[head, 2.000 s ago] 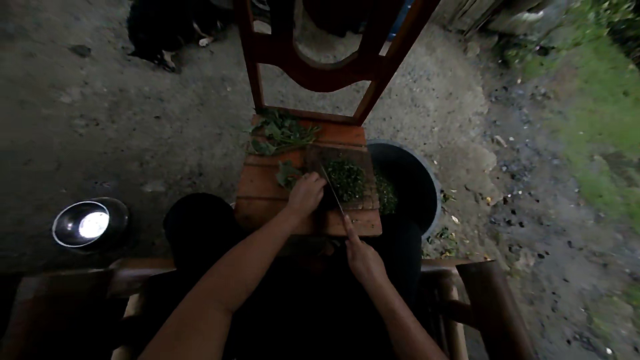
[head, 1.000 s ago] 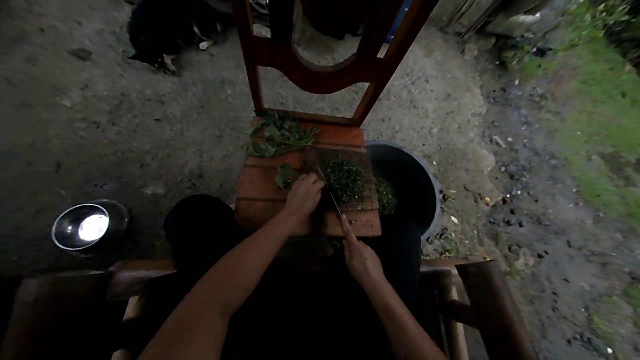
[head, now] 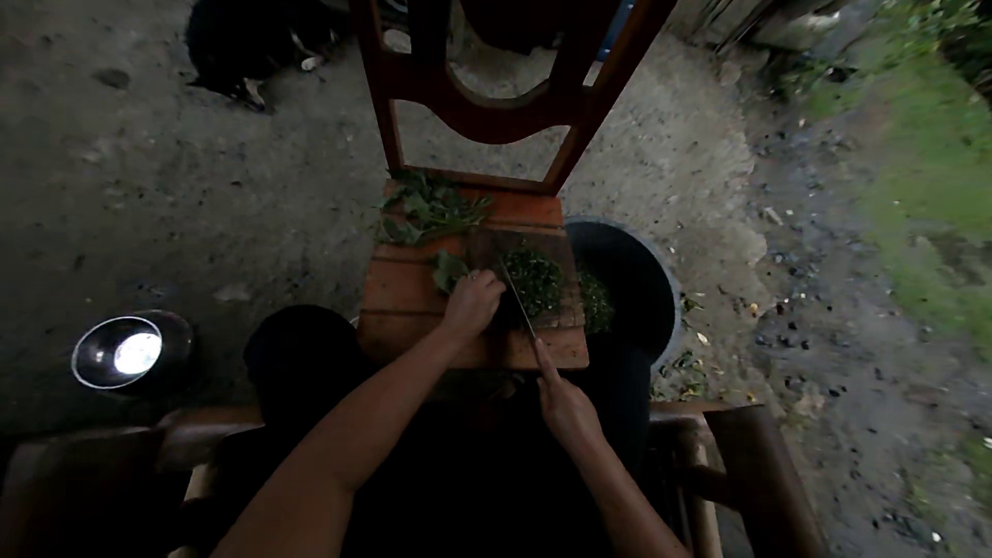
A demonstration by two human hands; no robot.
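My left hand presses on leafy greens at the left part of a dark wooden cutting board. In my right hand is a knife, its blade slanting up and left across the board beside my left fingertips. Finely chopped greens lie heaped just right of the blade. A bunch of whole leaves with stems rests on the far left of the wooden chair seat that bears the board.
A large dark tub with chopped greens inside stands against the seat's right side. The chair's backrest rises beyond the board. A shiny metal bowl is on the ground at left. A black animal lies at the upper left.
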